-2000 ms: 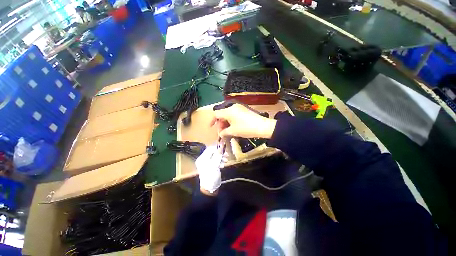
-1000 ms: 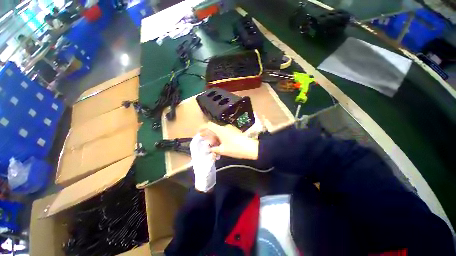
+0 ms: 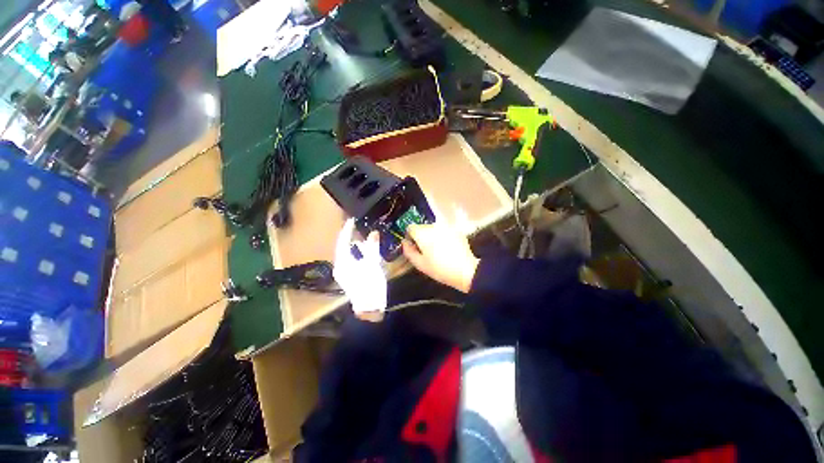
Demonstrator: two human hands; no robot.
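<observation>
The black power strip [image 3: 364, 184] lies on the tan cardboard pad [image 3: 469, 185], its open end towards me. The green circuit board [image 3: 409, 218] and thin yellow wires show in the open end. My left hand [image 3: 360, 272], in a white glove, is at the lower left of the open end. My bare right hand [image 3: 440, 254] is at the lower right, its fingertips at the opening beside the board. Both hands' fingers are close to the wires; what they pinch is too small to tell.
A red box of small black parts [image 3: 397, 143] stands behind the strip. The yellow-green soldering gun [image 3: 527, 135] lies to its right, near a tape roll [image 3: 491, 86]. Black cords [image 3: 278, 167] lie left. A carton of cords [image 3: 276, 385] is at lower left; the conveyor [image 3: 723, 172] is right.
The strip, earlier covered by my hands, now shows with its open end facing me. My hands have moved apart and up to the opening. The camera view has shifted.
</observation>
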